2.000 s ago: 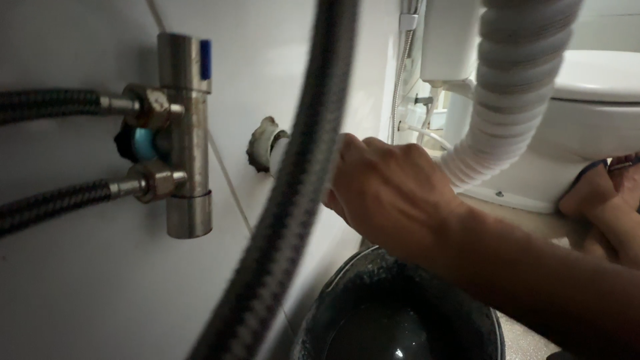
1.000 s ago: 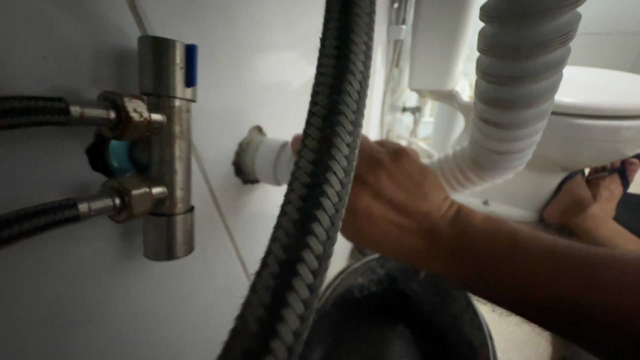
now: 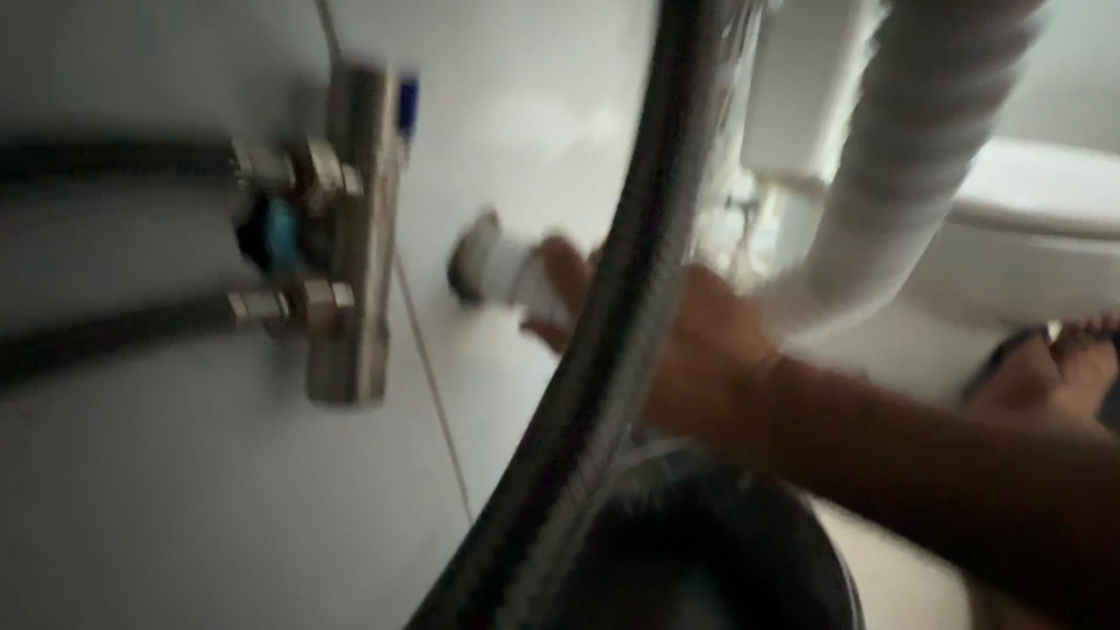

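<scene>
My right hand [image 3: 713, 354] reaches in from the right behind a braided flexible hose [image 3: 643, 236]. Its fingers are around the outer end of a white plastic pipe [image 3: 512, 271], which sticks out of a rough-edged hole [image 3: 472, 258] in the tiled wall. The hose hides part of the hand, and the frame is blurred. A white corrugated drain hose [image 3: 919, 149] comes down from the top right and passes behind the hand; its lower end is hidden. My left hand is not in view.
A metal valve [image 3: 354, 236] with a blue mark and two braided hoses is on the wall at left. Below the hand stands a dark bucket [image 3: 840, 560]. A toilet [image 3: 1032, 262] is at right, with a sandalled foot [image 3: 1041, 376] beside it.
More of the white pipe shows between the wall hole and my hand than two seconds ago, and my fingertips are now visible on it. The view has shifted somewhat.
</scene>
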